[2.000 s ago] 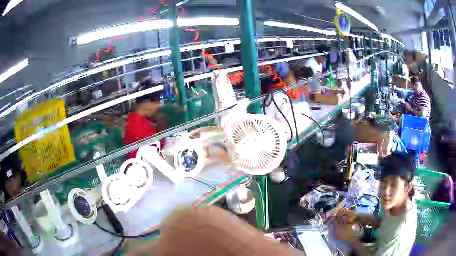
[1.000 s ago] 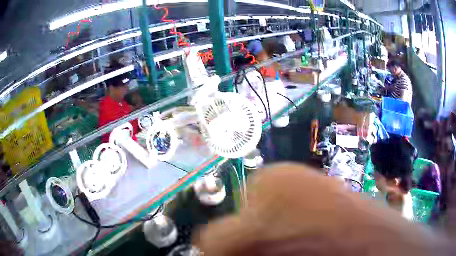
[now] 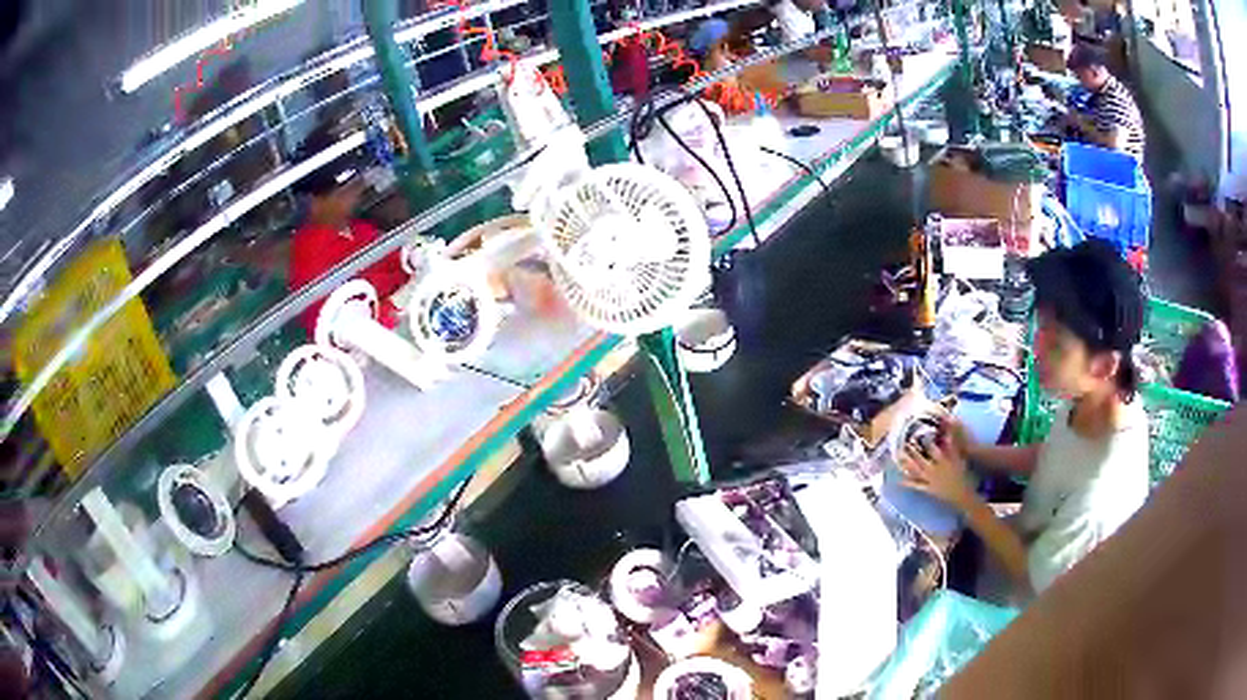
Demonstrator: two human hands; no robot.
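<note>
A large blurred skin-coloured shape [image 3: 1142,581] fills the lower right corner, very close to the camera. It looks like part of my right hand or arm; its fingers cannot be made out. My left hand is out of the picture. Nearest on the bench are a clear round tub [image 3: 564,632] with white pieces and a red item, a white ring housing [image 3: 641,585], and a round part with a dark centre [image 3: 702,681] at the bottom edge. A pale tray [image 3: 725,547] holds small dark parts. A long white panel [image 3: 848,581] lies to its right.
A person in a pale shirt [image 3: 1094,479] sits at the right, both hands on a round white part. A light-blue lined crate [image 3: 957,636] is at lower right. The green-edged conveyor [image 3: 451,465] crosses on the left with white fans [image 3: 626,249] and ring parts. Cardboard box [image 3: 855,383] behind.
The view has tilted down, showing more bench. The blurred skin-coloured shape has gone from bottom centre to the lower right corner. The seated person now has both hands on a round part.
</note>
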